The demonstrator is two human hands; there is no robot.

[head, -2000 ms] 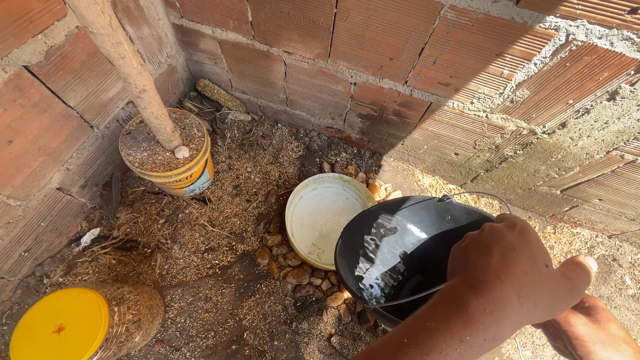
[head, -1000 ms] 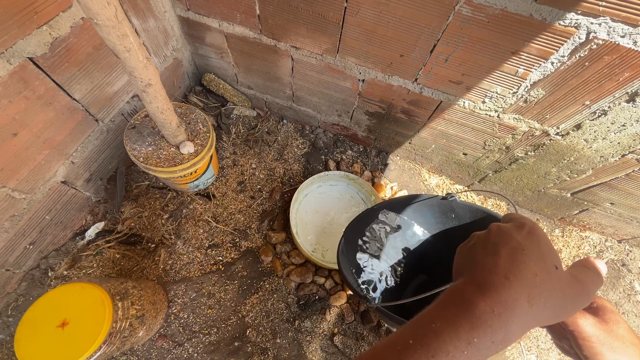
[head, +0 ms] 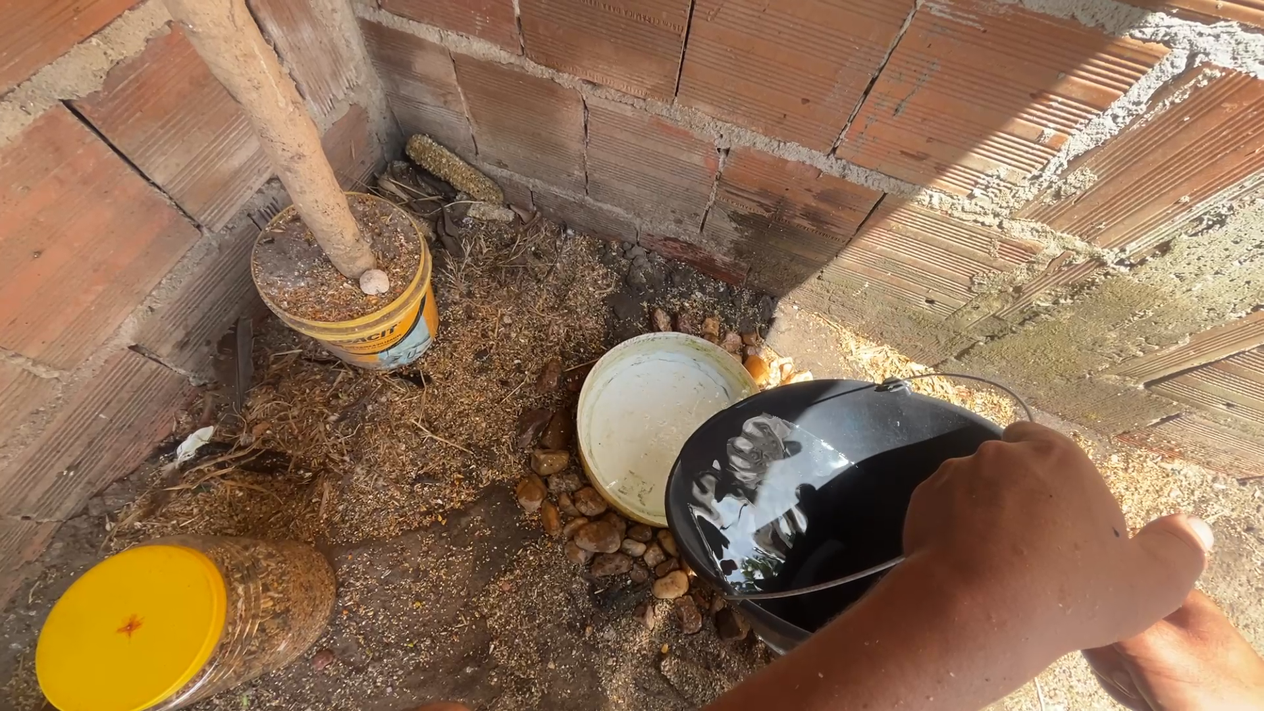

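A black bucket (head: pixel 839 494) with a wire handle is tilted to the left, its rim over the right edge of a round, shallow whitish dish (head: pixel 662 425). Dark, rippled liquid with bright reflections lies inside the bucket. My left hand (head: pixel 1017 533) is closed at the bucket's near right rim, by the handle. Lower right, my right hand (head: pixel 1185 657) is at the bucket's lower end, its fingers mostly hidden behind my left wrist. No stream of liquid shows between bucket and dish. Brown pebbles (head: pixel 597 536) surround part of the dish.
A yellow pail (head: pixel 420 321) filled with soil holds a thick wooden pole (head: pixel 281 128) near the brick wall corner. A clear jar with a yellow lid (head: pixel 133 627) stands lower left. A corncob (head: pixel 452 170) lies by the brick wall (head: pixel 632 148). Grain and straw cover the ground.
The ripples and reflections on the liquid in the bucket have changed shape. Both hands have stayed at the bucket, which remains tilted beside the dish.
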